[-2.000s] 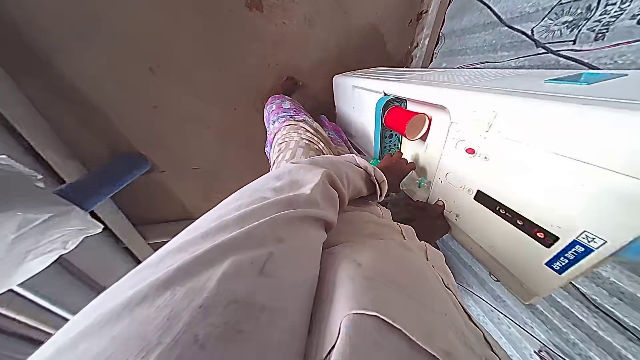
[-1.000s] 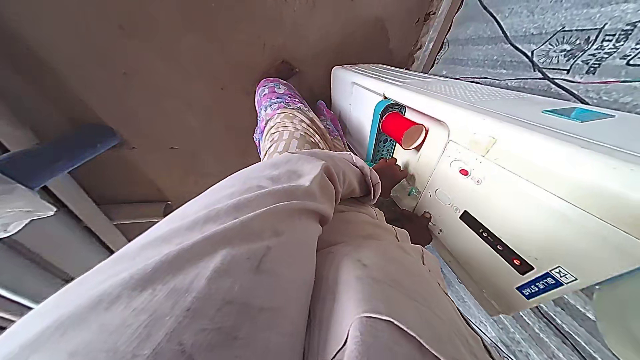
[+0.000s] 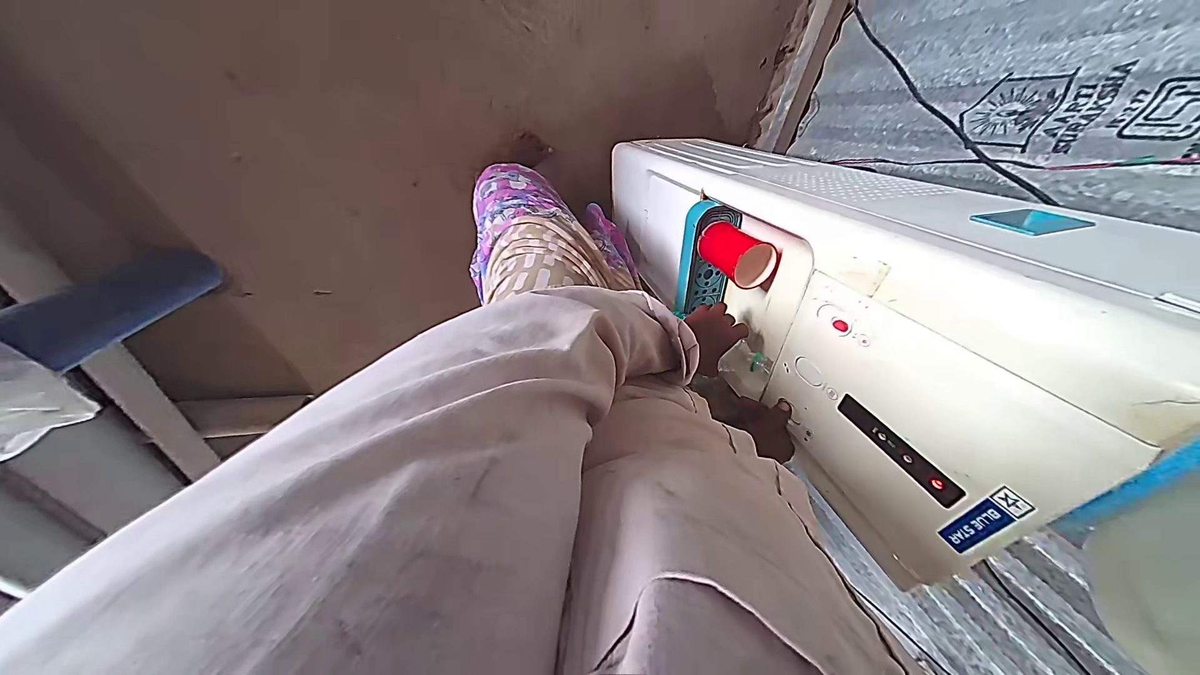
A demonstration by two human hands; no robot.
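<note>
A white and beige water purifier (image 3: 947,375) bears a red cylinder (image 3: 731,253), apparently a cup with its end facing me, against its teal slotted tray (image 3: 697,272). My left hand (image 3: 717,339), past a rolled beige cuff, has bent fingers beside the tray's lower end. Just below it, my right hand (image 3: 767,427) has a fingertip at the edge of the purifier's front. Between the hands shows a small clear piece with a green part (image 3: 748,367); which hand holds it, if either, I cannot tell. Sleeves and blur hide much of both hands.
Cloth with a purple floral pattern (image 3: 520,197) lies beyond the sleeves over a brown surface (image 3: 356,141). A dark blue flat piece (image 3: 112,305) and pale bars are at left. Printed corrugated sheeting (image 3: 937,84) with a black cable is behind the purifier.
The view has shifted somewhat. Both hands stay close together beside the tray, and the red cylinder keeps its place; nothing is plainly taken or let go.
</note>
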